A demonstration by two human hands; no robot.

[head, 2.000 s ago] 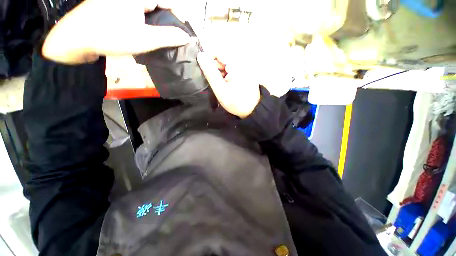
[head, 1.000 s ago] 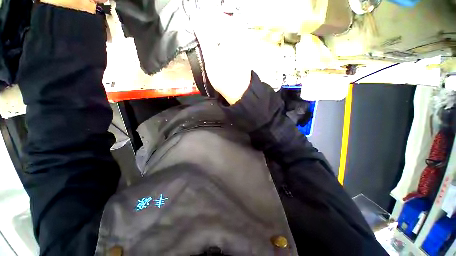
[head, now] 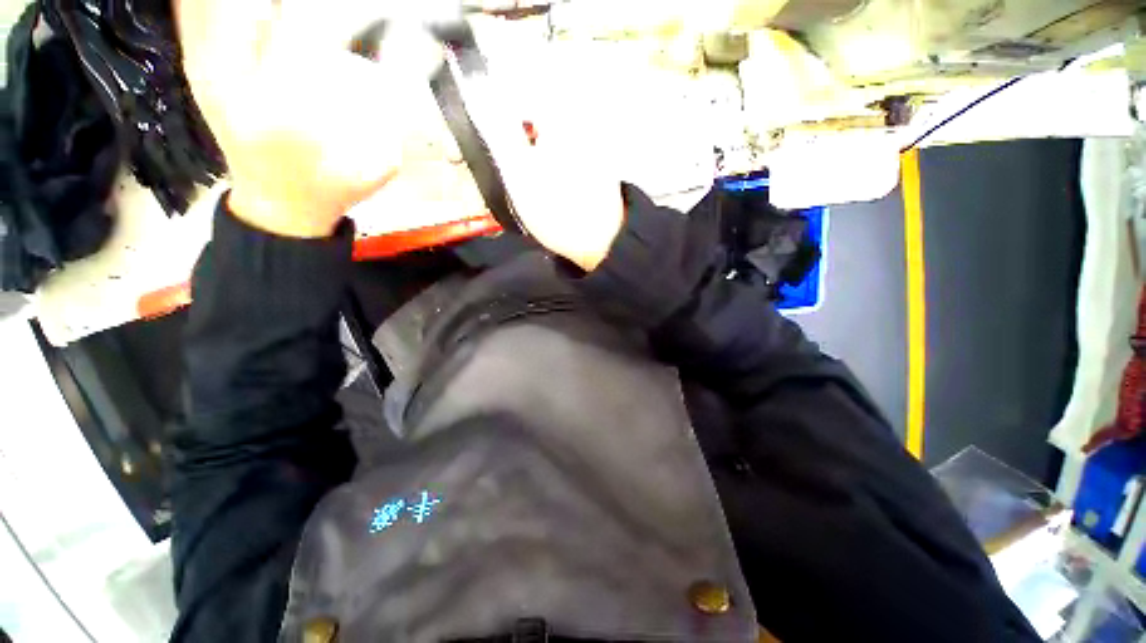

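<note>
A narrow black strip, which looks like a zip [head: 473, 141], hangs from the top centre down across the table's front edge. My right hand [head: 553, 170] is at its right side and holds it; the fingers are washed out by glare. My left hand [head: 295, 119] is to the left of the strip, above the white table, with its fingers towards the strip's top end. A small dark patch shows at the left fingertips; glare hides what it is and whether the fingers grip. The needle area cannot be made out.
A zip pile [head: 148, 113] and black cloth [head: 50, 163] lie at the far left of the table. The red-orange table edge [head: 421, 239] runs in front. The cream sewing machine [head: 930, 44] is upper right. A blue crate [head: 804, 270] with black cloth is below at right.
The grey fabric piece between my hands is no longer visible. My left hand went out to the left and is now back near the strip. The view has shifted, showing more of the left pile.
</note>
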